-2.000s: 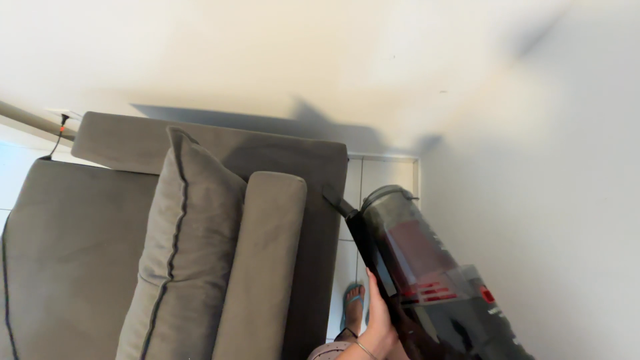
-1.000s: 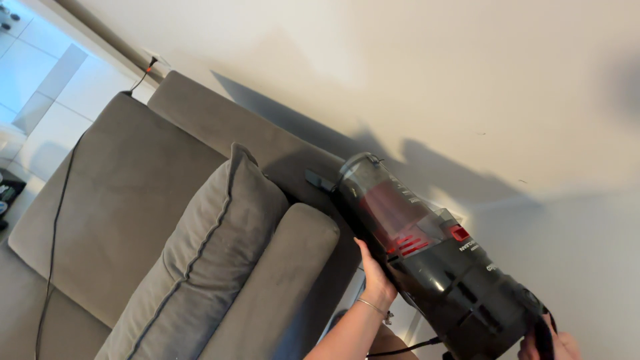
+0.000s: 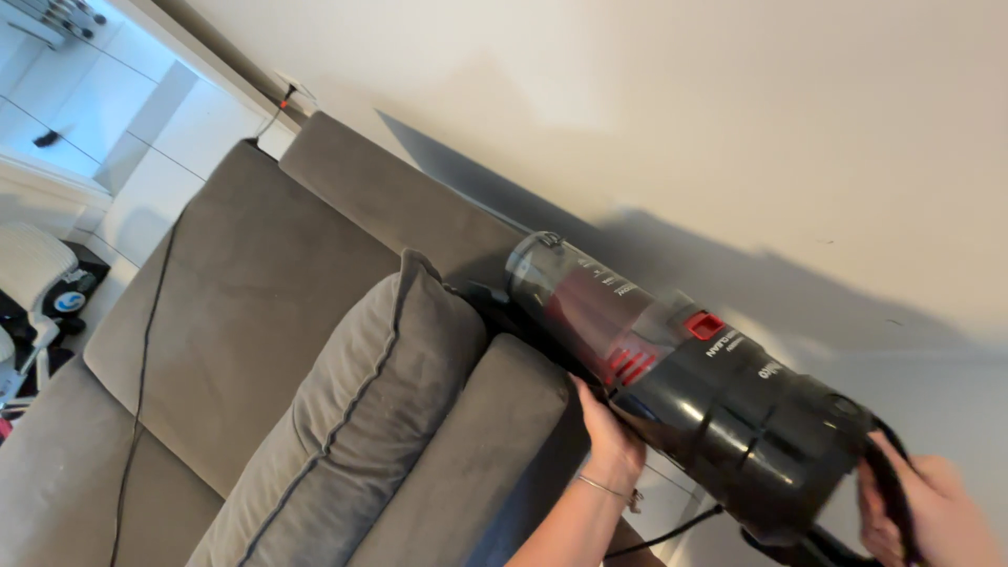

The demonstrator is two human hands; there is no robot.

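A black handheld vacuum cleaner (image 3: 732,417) with a see-through dust bin (image 3: 583,307) is held over the sofa's end, close to the wall. My left hand (image 3: 614,441), a thin bracelet at its wrist, grips the underside of the body near the middle. At the lower right my right hand (image 3: 913,496) is closed around the rear handle. A dark nozzle (image 3: 488,291) shows beside the bin's front end, over the grey sofa backrest (image 3: 402,197); where its tip touches is hard to see. Just left of the vacuum lie a grey cushion (image 3: 354,417) and the padded armrest (image 3: 480,465).
A black cord (image 3: 144,354) runs across the sofa seat (image 3: 244,307) toward a plug (image 3: 290,93) at the wall. Another cord (image 3: 669,535) hangs from the vacuum. A white chair (image 3: 31,260) stands at the left on a tiled floor (image 3: 169,142). The wall (image 3: 709,118) borders the backrest.
The right hand has come into view on the rear handle since the earliest frame. The vacuum's bin end has moved along the backrest, closer to the cushion. The view has turned.
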